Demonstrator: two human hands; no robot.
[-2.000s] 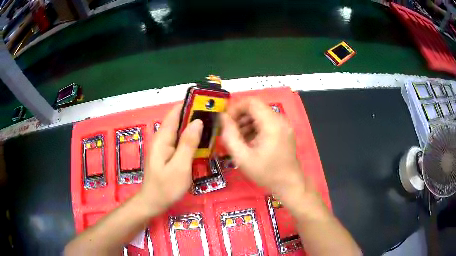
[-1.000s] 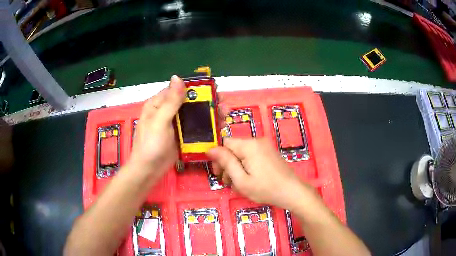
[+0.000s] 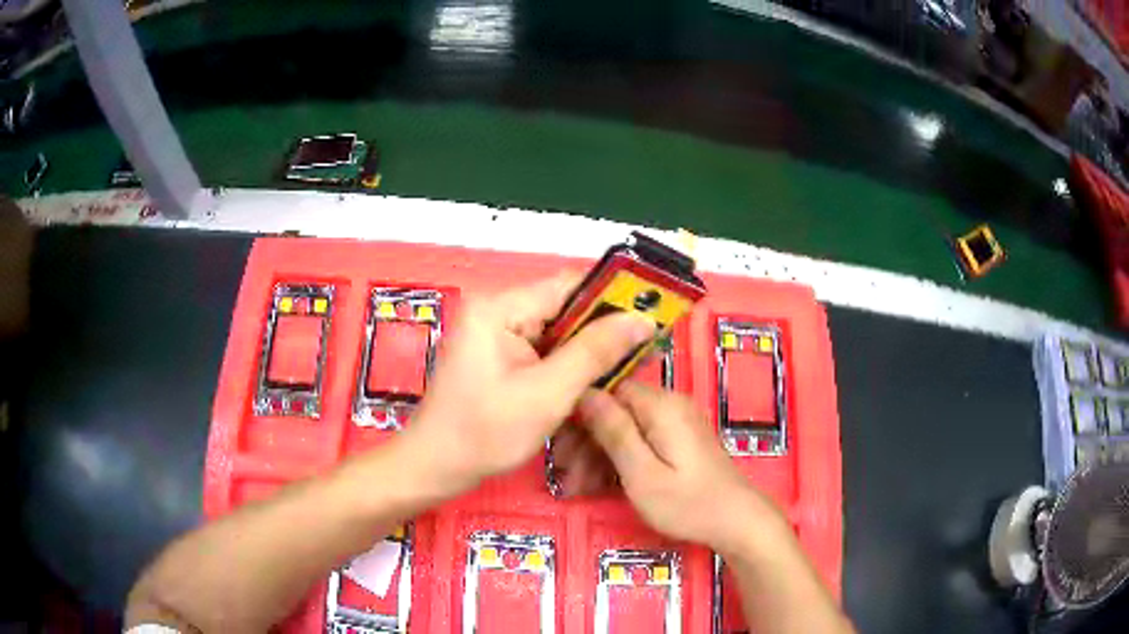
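Observation:
A covered unit (image 3: pixel 660 295), yellow and red around a dark window, is held tilted above the tray. My left hand (image 3: pixel 508 384) grips it from the left, its thumb across the front. My right hand (image 3: pixel 669 464) touches its lower end with the fingertips. A small yellow tab (image 3: pixel 687 242) sticks out at the top end. The window is mostly hidden by my left thumb. Below lies the pink-red foam tray (image 3: pixel 229 452) with covers (image 3: pixel 399 353) in its pockets; one pocket also holds a white slip (image 3: pixel 374 566).
Behind a white rail (image 3: pixel 495 221) runs the green belt (image 3: pixel 520 161), with a board-and-screen unit (image 3: pixel 328 157) at left and another yellow-and-red unit (image 3: pixel 979 251) at right. A desk fan (image 3: pixel 1096 533) and a white sheet of thin frames (image 3: pixel 1052 409) stand at right.
The unit has turned from nearly upright and facing me to a slant leaning right, and my left thumb has moved onto its front. My view has shifted and turned.

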